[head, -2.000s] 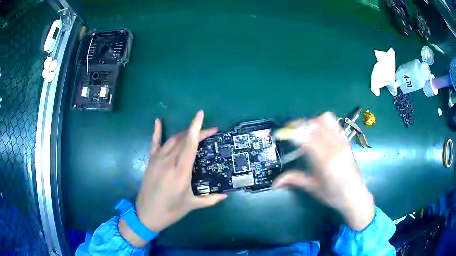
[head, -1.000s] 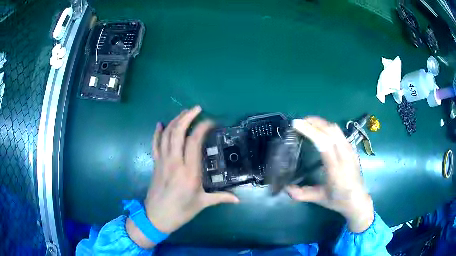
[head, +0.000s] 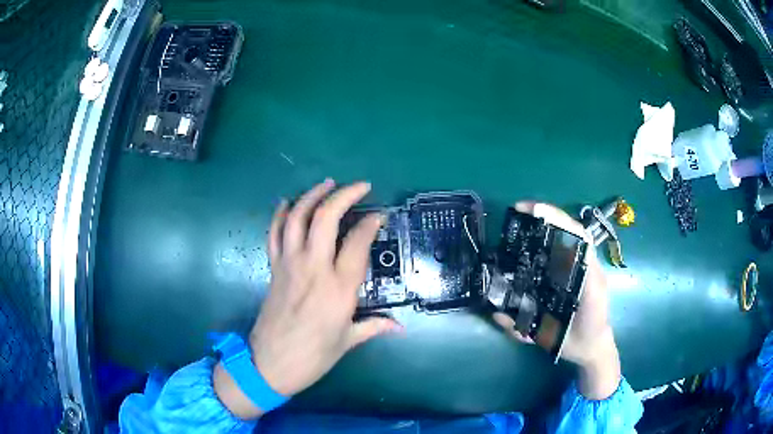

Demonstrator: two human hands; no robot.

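Note:
An opened black camera housing (head: 445,254) lies flat on the green mat (head: 381,110) in front of me, its two halves side by side. My left hand (head: 309,280) lies over the left half, fingers on its upper part and thumb at its lower edge, holding it. My right hand (head: 585,297) holds the main circuit board (head: 542,280) just right of the housing, tilted, with its component side showing. The right fingers are mostly hidden behind the board. Thin wires show between the board and the housing's right edge.
Another opened housing (head: 182,89) lies at upper left beside the metal rail (head: 72,220). At right are the air blow gun (head: 603,233), an amber lump (head: 625,212), a white wipe (head: 653,140), a dispensing bottle (head: 699,153), small black parts (head: 682,203) and a tape roll (head: 749,286).
The board has come off the housing and moved right in my right hand, now turned and steadier. The housing's inside is uncovered. My left hand has closed in over the left half.

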